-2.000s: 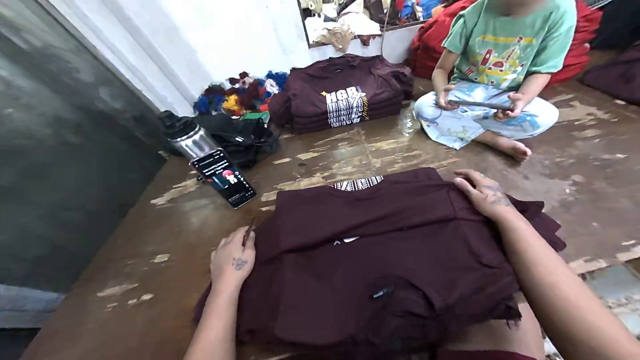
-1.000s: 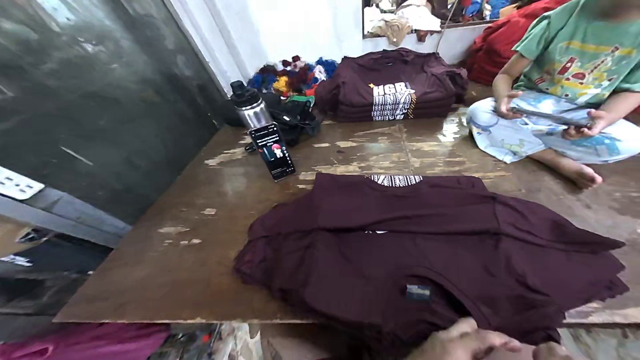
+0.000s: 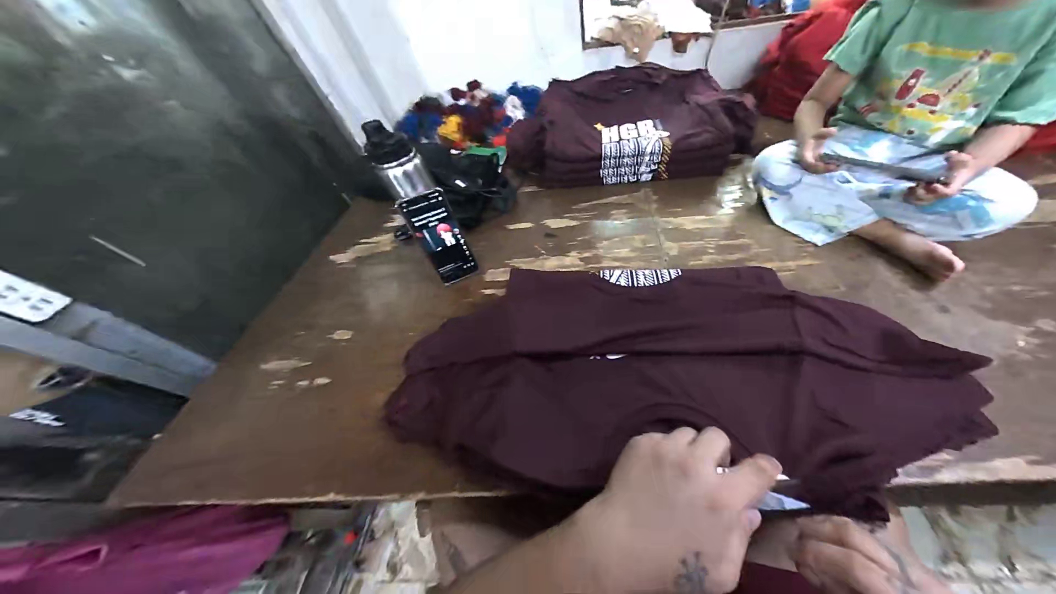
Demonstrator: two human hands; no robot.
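A stack of maroon T-shirts [image 3: 643,371] lies spread at the table's front edge, the top one with its neckline toward me. My left hand [image 3: 681,503] is at that neckline, its fingers curled down on the cloth. Just right of its fingertips shows a small pale, shiny thing [image 3: 781,498], too blurred to name. Below the table edge, beside the shirts, my right hand [image 3: 854,553] is bent with its fingers curled; what it holds is hidden.
A phone [image 3: 439,237] leans on a steel bottle [image 3: 404,173] beside a black bag [image 3: 470,186]. Behind stand folded printed maroon shirts [image 3: 635,132] and colourful scraps [image 3: 470,115]. A person [image 3: 932,107] sits cross-legged on the worn wooden table [image 3: 330,396], holding a dark device [image 3: 883,167].
My hands have left the two sides of the shirt stack and come together at its near edge. The left one has since moved up onto the neckline. The view has swung right, then partly back.
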